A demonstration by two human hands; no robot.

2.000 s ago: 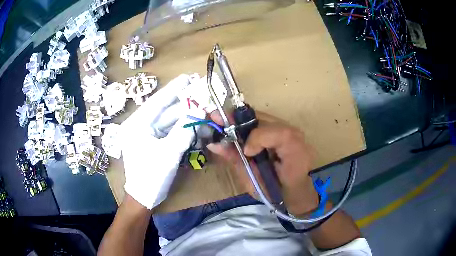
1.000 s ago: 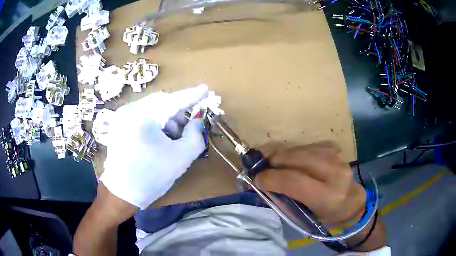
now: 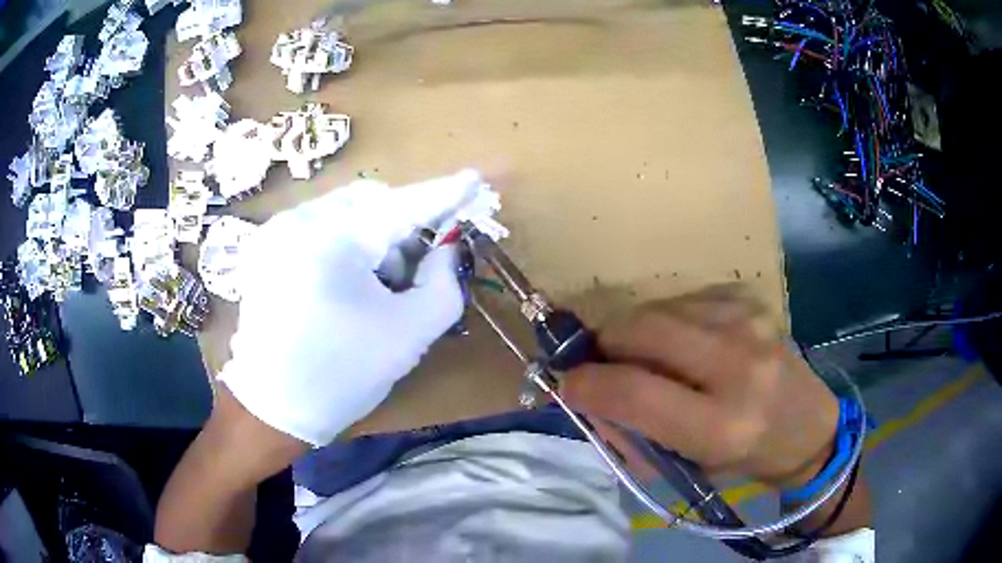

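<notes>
My left hand (image 3: 341,297), in a white glove, holds a small white plastic housing (image 3: 485,209) between thumb and fingers above the cardboard. A red wire (image 3: 452,235) shows at the thumb tip. A dark part and a green wire hang just below, mostly hidden. My right hand (image 3: 703,396), bare and slightly blurred, grips the soldering iron (image 3: 564,337) by its black handle. The iron's silver barrel points up and left, with its tip at the housing; whether it touches is unclear. A thin metal guide tube (image 3: 500,328) runs beside the barrel. The solder feed tube (image 3: 615,471) loops under my right wrist.
Loose white housings (image 3: 240,157) lie at left, partly on the cardboard sheet (image 3: 615,143). Circuit boards (image 3: 30,330) sit at far left. Tangled lead wires (image 3: 874,121) lie at right on the dark bench top (image 3: 819,264). A blue strap (image 3: 837,453) is round my right wrist.
The iron has swung down from pointing up the sheet to meet the housing. My right hand has moved right and down. The yellow-marked board seen below my hands earlier is no longer visible.
</notes>
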